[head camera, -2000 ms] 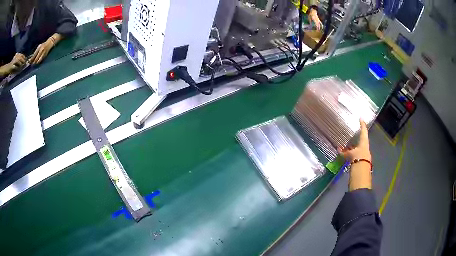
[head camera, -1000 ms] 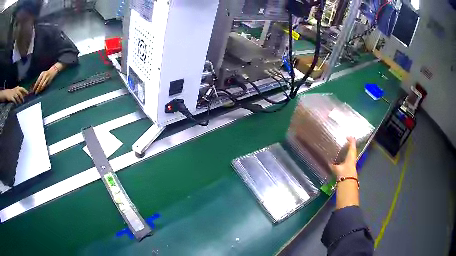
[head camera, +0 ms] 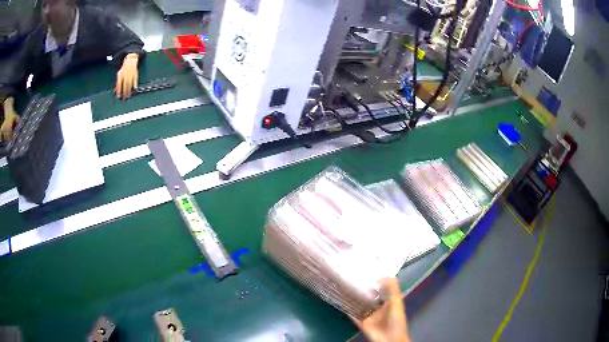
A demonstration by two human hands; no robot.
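A thick stack of clear ribbed trays (head camera: 334, 240) with pinkish rows is at the centre right, tilted above the bench. My right hand (head camera: 387, 317) grips its near right corner, cut off by the bottom edge. My left hand is not in view. A flat silvery tray (head camera: 417, 230) lies partly hidden behind the stack. A smaller pile of trays with pinkish rows (head camera: 442, 194) stands beyond it, and a narrow tray (head camera: 482, 167) lies farther back.
The labelled grey bar (head camera: 193, 217) lies beside blue tape. Metal block ends (head camera: 169, 325) show at the bottom left. Dark grouped blocks (head camera: 37, 150) stand on a white board (head camera: 83, 157). A white machine cabinet (head camera: 267, 67) stands behind. A coworker's hand (head camera: 127, 77) rests across the bench.
The thick tray stack has moved left and nearer with my right hand, over part of the silvery tray. A smaller pile and narrow tray now show behind. The coworker's hand has moved to a toothed bar.
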